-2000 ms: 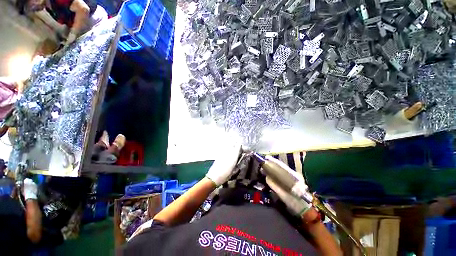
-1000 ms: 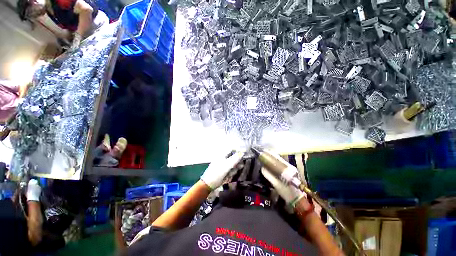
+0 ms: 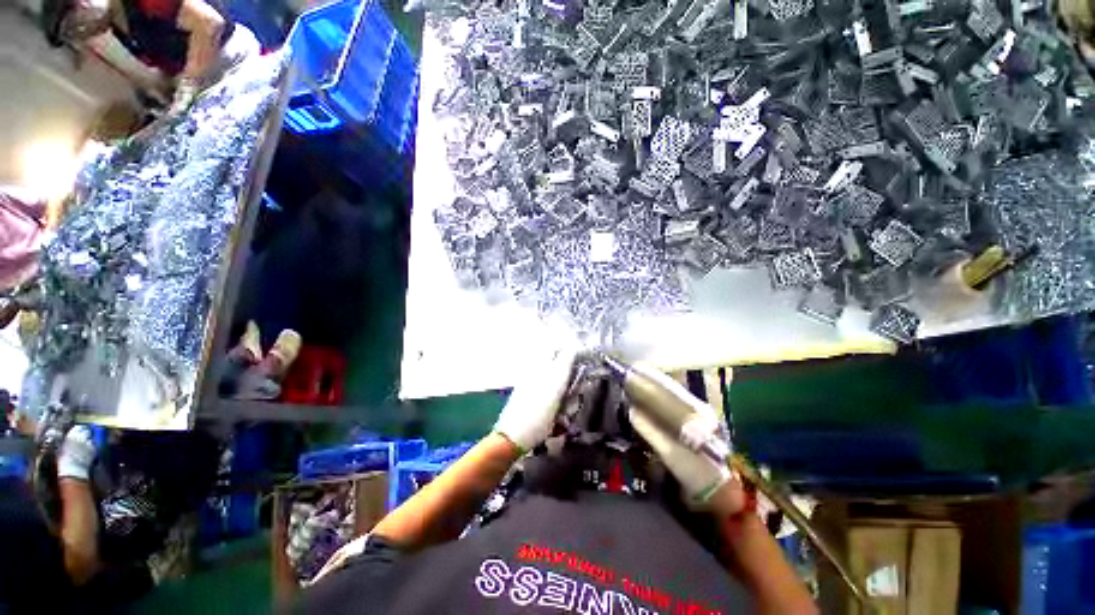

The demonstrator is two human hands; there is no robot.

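My right hand (image 3: 687, 466), in a white glove, is closed around the air screwdriver (image 3: 658, 396), a thick silver-tan cylinder. Its narrow dark tip points up and left to my left fingertips. My left hand (image 3: 534, 402), also gloved, has its fingers together at the tip, around a small grey metal piece (image 3: 587, 358) that is mostly hidden and blurred. Both hands are just below the table's near edge. A loose pile of tiny silver screws or pins (image 3: 606, 282) lies just beyond them. A large heap of dark grey metal blocks (image 3: 769, 132) covers the white-topped table (image 3: 480, 348).
A yellow-brown cylinder (image 3: 985, 267) and glittering small parts (image 3: 1045, 222) lie at right. An air hose (image 3: 805, 523) trails past my right forearm. A blue crate (image 3: 354, 72) and another heaped table (image 3: 156, 415) stand left, with people there. Cartons (image 3: 907, 559) are below right.
Over the last second my left hand has shifted slightly and the screwdriver tip has stayed close to its fingertips. The heaps look the same.
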